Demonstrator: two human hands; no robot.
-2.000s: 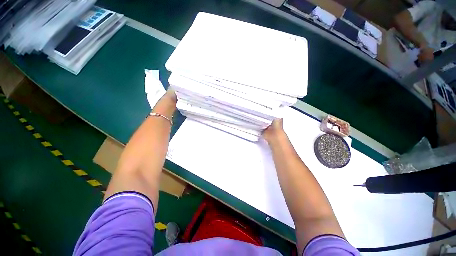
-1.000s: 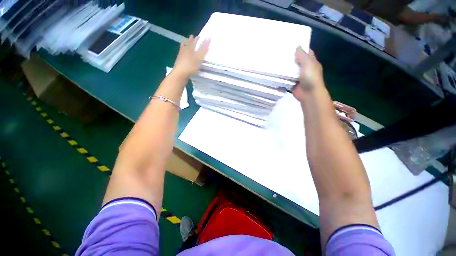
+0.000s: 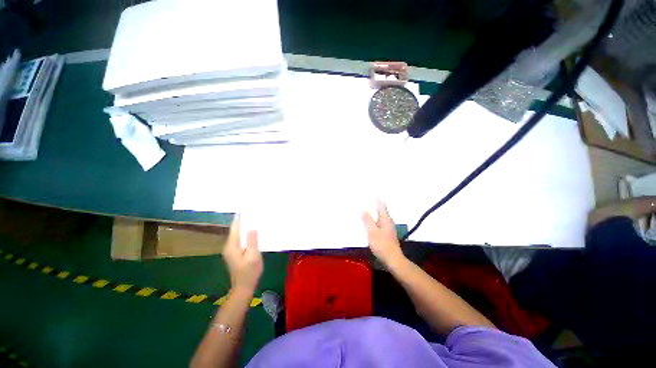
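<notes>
A flat white panel (image 3: 309, 228) lies between my hands at the bench's front edge, nearly invisible against the white work sheet (image 3: 496, 208). My left hand (image 3: 243, 255) grips its left side, thumb towards the panel. My right hand (image 3: 381, 231) grips its right side. The panel's near edge reaches over the bench edge; its far edge cannot be made out. A tall, uneven stack of white panels (image 3: 198, 43) stands at the back left, away from both hands.
Screw dish (image 3: 393, 109) and pinkish box (image 3: 388, 74) at the back. Black electric screwdriver (image 3: 467, 72) hangs tip-down, with its cord (image 3: 496, 154) crossing the sheet. Crumpled white scrap (image 3: 137, 140) by the stack. Clear bag (image 3: 507, 97) at back right. Red stool (image 3: 329, 291) below; a person's arm (image 3: 622, 210) at right.
My hands have left the stack and moved down to the bench's front edge, with a panel between them. The view has swung right, so the stack appears further left.
</notes>
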